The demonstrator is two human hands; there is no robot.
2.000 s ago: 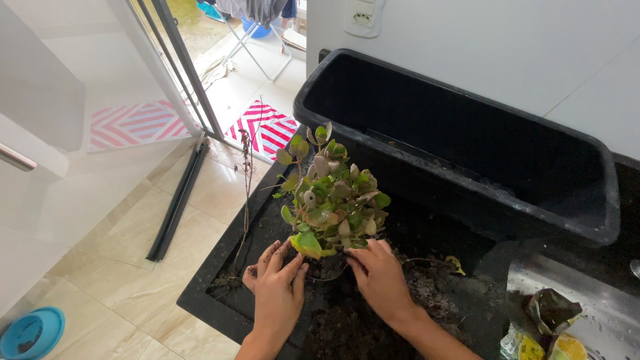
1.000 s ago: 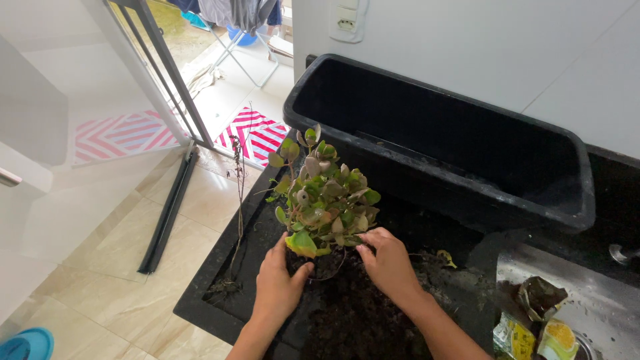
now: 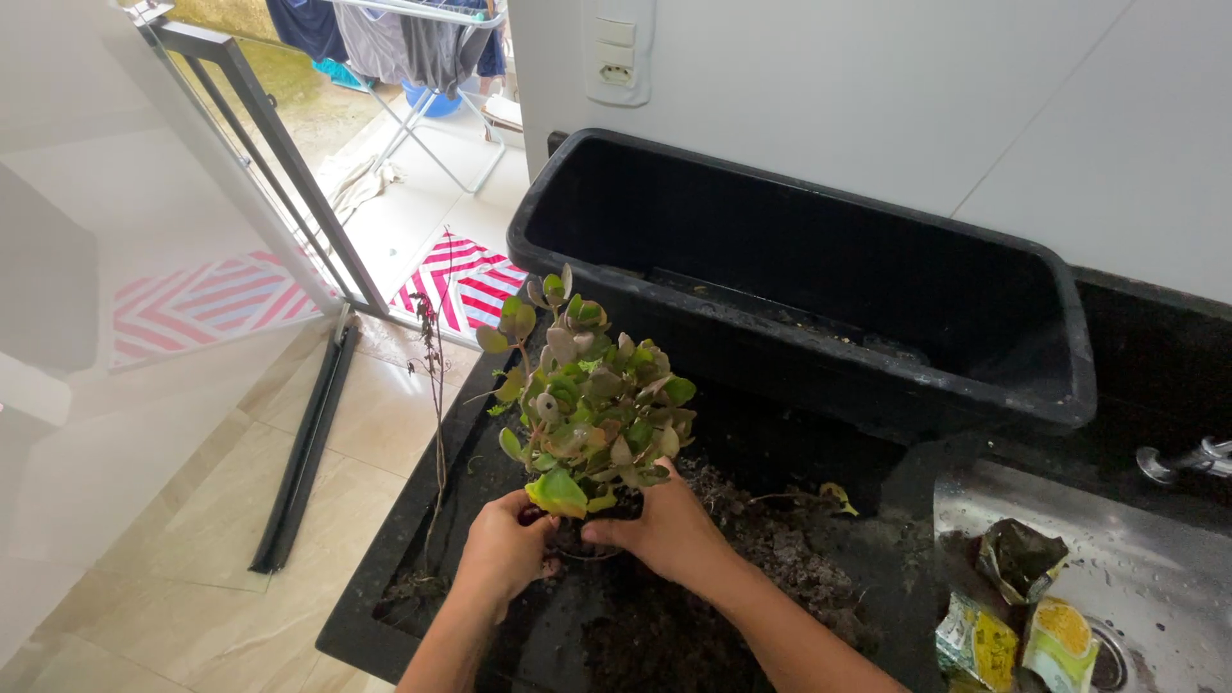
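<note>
A leafy potted plant (image 3: 602, 409) with rounded green and greyish leaves stands on the black stone counter (image 3: 371, 621). Low on its left side, my left hand (image 3: 510, 544) grips around the rim of the small pot. My right hand (image 3: 664, 525) holds the pot's other side, its thumb over the soil near the stems. Leaves and fingers hide most of the pot. One yellowing leaf (image 3: 558, 493) hangs above my left fingertips. Loose dark soil (image 3: 770, 549) lies to the right of and below the pot.
A long black plastic planter (image 3: 808, 371) stands behind the plant, against the wall. At right, a steel sink (image 3: 1155, 568) holds several torn packets (image 3: 1059, 640) near a tap (image 3: 1184, 460). A dried uprooted stem (image 3: 438, 423) lies along the counter's left side, by the edge.
Both hands have stayed at the base of the plant, and my left hand has shifted from the leaves and soil to the pot's side. The plant stands in about the same place.
</note>
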